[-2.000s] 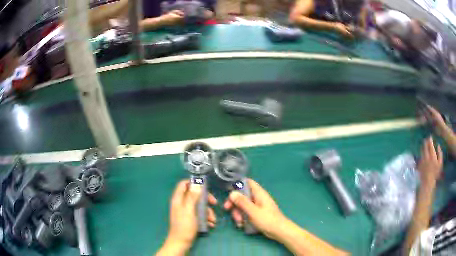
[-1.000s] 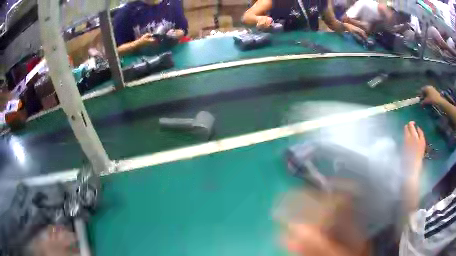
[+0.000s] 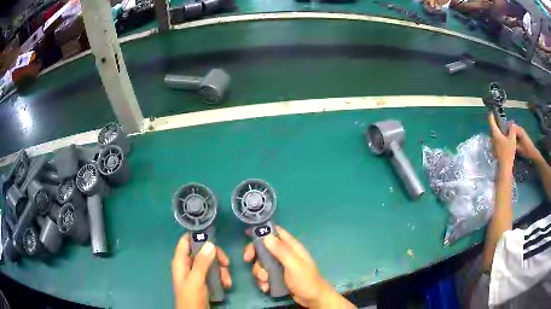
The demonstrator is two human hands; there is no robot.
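Observation:
My left hand (image 3: 200,271) is closed around the handle of a grey handheld fan (image 3: 194,206), its spoked round grille facing up. My right hand (image 3: 284,265) is closed around the handle of a second grey fan (image 3: 254,202), held beside the first with a small gap between the heads. Each thumb lies on the handle just below a small dark panel with a white mark. Both fans are upright in view, above the green bench (image 3: 314,241).
A pile of grey fans (image 3: 66,190) lies at left. A lone fan (image 3: 396,154) and a clear plastic bag (image 3: 468,187) lie at right. Another fan (image 3: 205,83) lies on the conveyor beyond the pale rail (image 3: 314,107). A post (image 3: 115,66) stands left. A neighbour's hands (image 3: 507,142) hold a fan.
One second ago my hands were blurred and apart, at the left pile and near the bag. Now both hold fans at front centre. The neighbour's hands have come together on a fan.

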